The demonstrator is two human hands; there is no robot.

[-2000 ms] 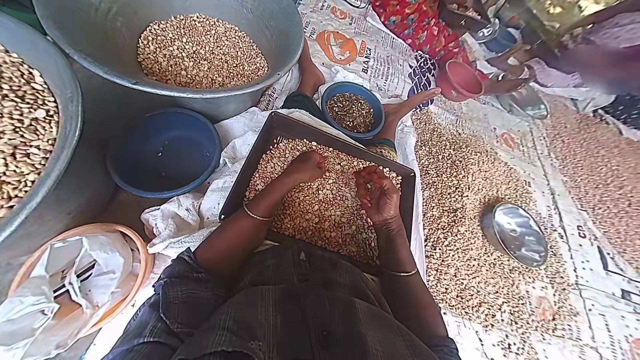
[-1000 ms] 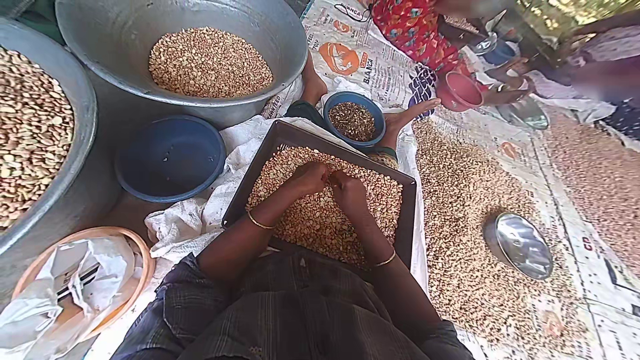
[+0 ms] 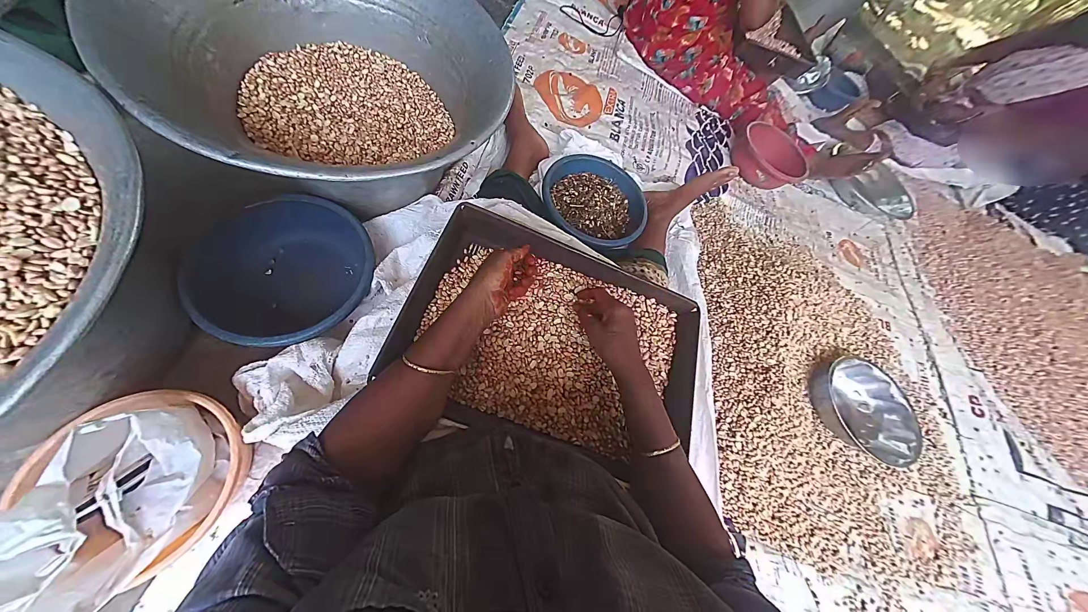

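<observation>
A dark rectangular tray point(image 3: 690, 365) on my lap holds a layer of pale and reddish split nuts or seeds point(image 3: 544, 365). My left hand point(image 3: 508, 279) is over the tray's upper left part, its fingers curled; whether anything is between them cannot be told. To its right, my right hand point(image 3: 607, 319) has thumb and forefinger pinched together above the pieces, and what it may hold is too small to tell. Just beyond the tray's far edge stands a small blue bowl point(image 3: 551, 204) with dark brown bits in it.
Two large metal basins point(image 3: 489, 127) point(image 3: 127, 229) of the pieces stand left, near a blue basin point(image 3: 272, 272) and an orange-rimmed tub point(image 3: 234, 433) with plastic. Right, a steel bowl point(image 3: 875, 412) sits among spread pieces point(image 3: 790, 340). Other people sit beyond, near a red bowl point(image 3: 769, 155).
My hands were close together over the tray's middle one second ago and are now apart, the left one farther left and the right one farther right.
</observation>
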